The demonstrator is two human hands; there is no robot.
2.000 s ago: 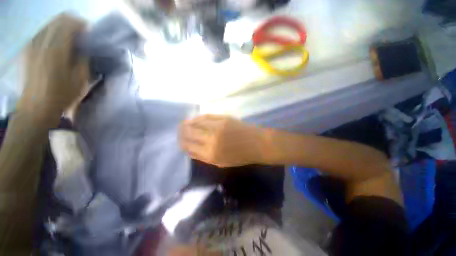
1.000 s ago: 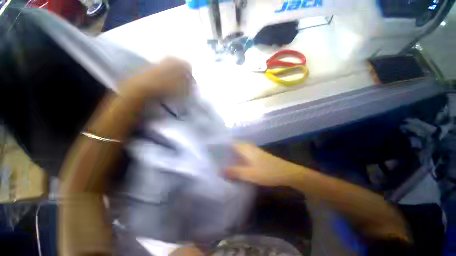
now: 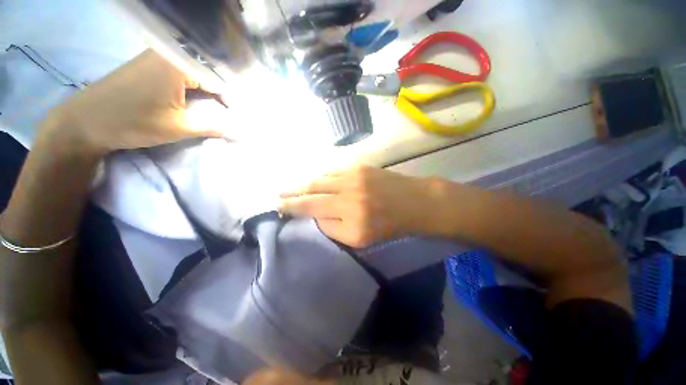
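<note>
My left hand lies on the light grey fabric left of the bright lamp glow, fingertips pinching cloth near the needle area. My right hand is at the front of the glow, its fingers closed on the fabric edge beside a dark seam. The grey panels, joined with black fabric, hang down over the lap in folds. The sewing machine's ribbed grey knob stands between and above the hands. Glare hides the needle, the presser foot and the cloth under them.
Scissors with red and yellow handles lie right of the knob. A dark block in a brown-edged frame sits at the table's right end. A blue basket and fabric scraps are below right.
The view has moved closer to the machine. Both hands have brought the fabric from the front of the table up to the lamp glow. The cloth now lies flatter, with its seams showing.
</note>
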